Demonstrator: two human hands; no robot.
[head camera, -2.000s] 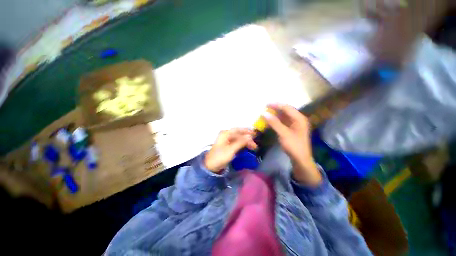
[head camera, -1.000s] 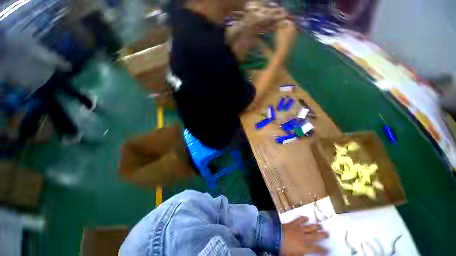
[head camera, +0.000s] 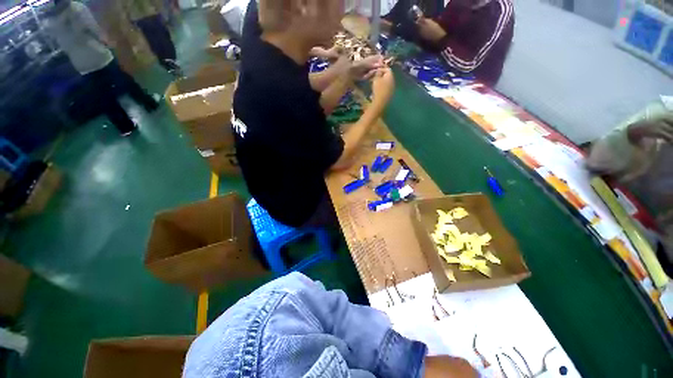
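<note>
A white work sheet (head camera: 472, 317) lies on the bench at the bottom, with several thin dark and reddish lead wires (head camera: 511, 362) on it. My left hand (head camera: 449, 368) is at the bottom edge over the sheet. Only the wrist and part of the hand show below the denim cuff; the fingers are cut off. My right hand is out of the picture. An open cardboard parts box (head camera: 509, 269) with pale yellow insulating pieces (head camera: 465, 244) stands just beyond the sheet. Several blue battery packs (head camera: 385, 187) lie on the brown bench beyond it.
A person in black (head camera: 284, 125) sits on a blue stool (head camera: 284, 236) further along the bench, hands raised. The green conveyor belt (head camera: 546, 244) runs at the right with one blue pack (head camera: 494, 184). Open cartons (head camera: 199, 240) stand on the floor at left. More people sit across the belt.
The view has swung left from my two hands working on a small yellow piece. Since one second ago, my left hand has slipped mostly below the bottom edge, and the box appears further left.
</note>
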